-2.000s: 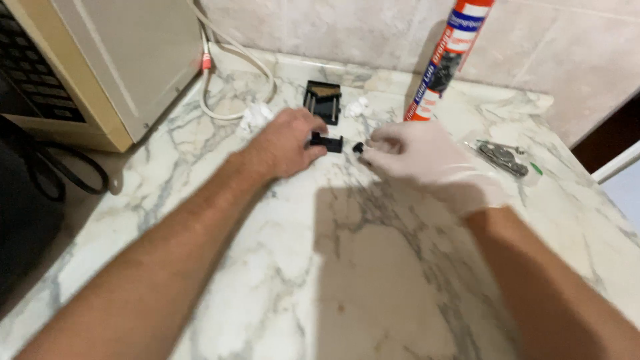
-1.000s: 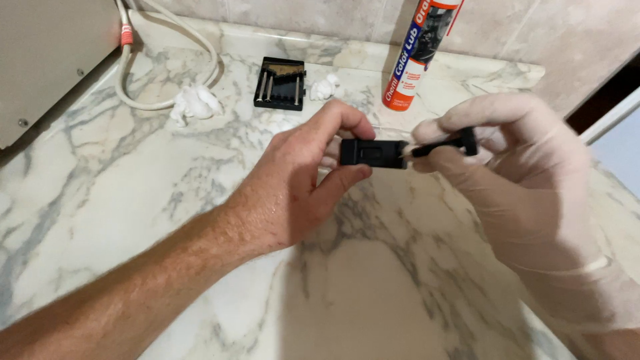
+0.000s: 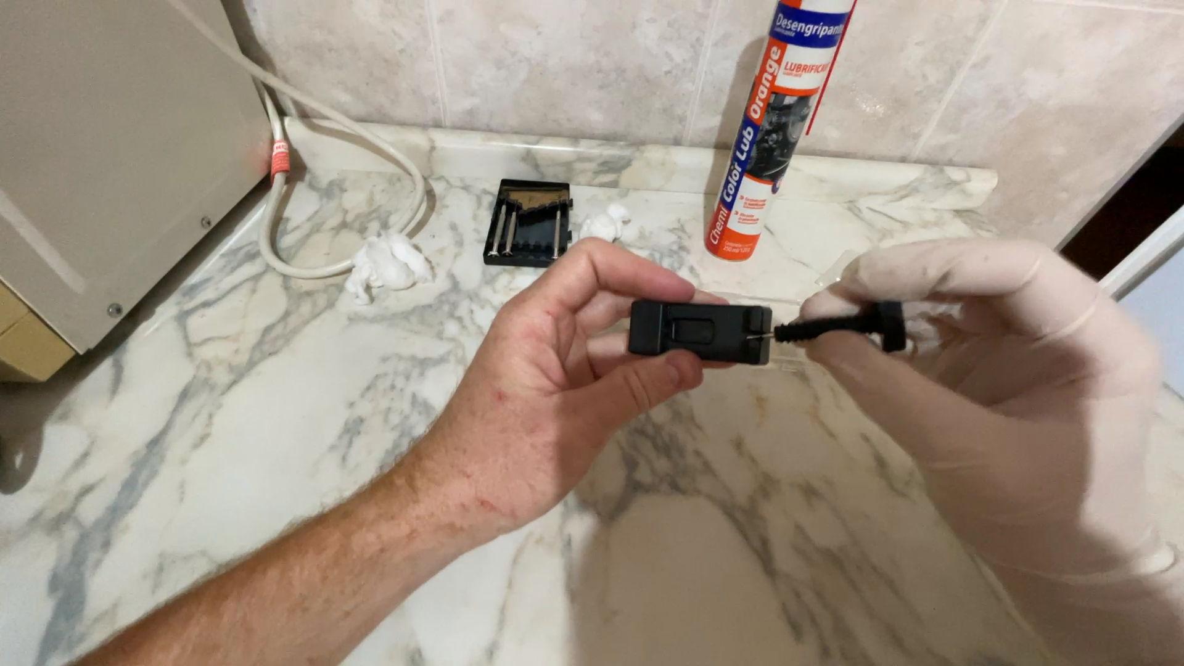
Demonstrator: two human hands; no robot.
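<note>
Bare, my left hand (image 3: 573, 388) grips a small black rectangular plastic piece (image 3: 703, 331) between thumb and fingers, above the marble surface. A light glove covers my right hand (image 3: 990, 370), whose thumb and index finger pinch a ribbed black part with a wider block at its outer end (image 3: 856, 324). From this part a thin metal tip points left and meets the right end of the rectangular piece. Whether the tip sits inside it, I cannot tell. My glove hides some of the ribbed part.
Behind my hands lie a black case holding small screwdrivers (image 3: 529, 261) and crumpled white tissues (image 3: 388, 264). A lubricant spray can (image 3: 747, 185) stands near the tiled wall. A pale cable (image 3: 268, 217) loops beside a beige appliance (image 3: 120, 157) at left.
Both hands were low near the marble two seconds ago and have since lifted the black pieces. The ribbed part's inner end now faces the rectangular piece. The view has shifted markedly.
</note>
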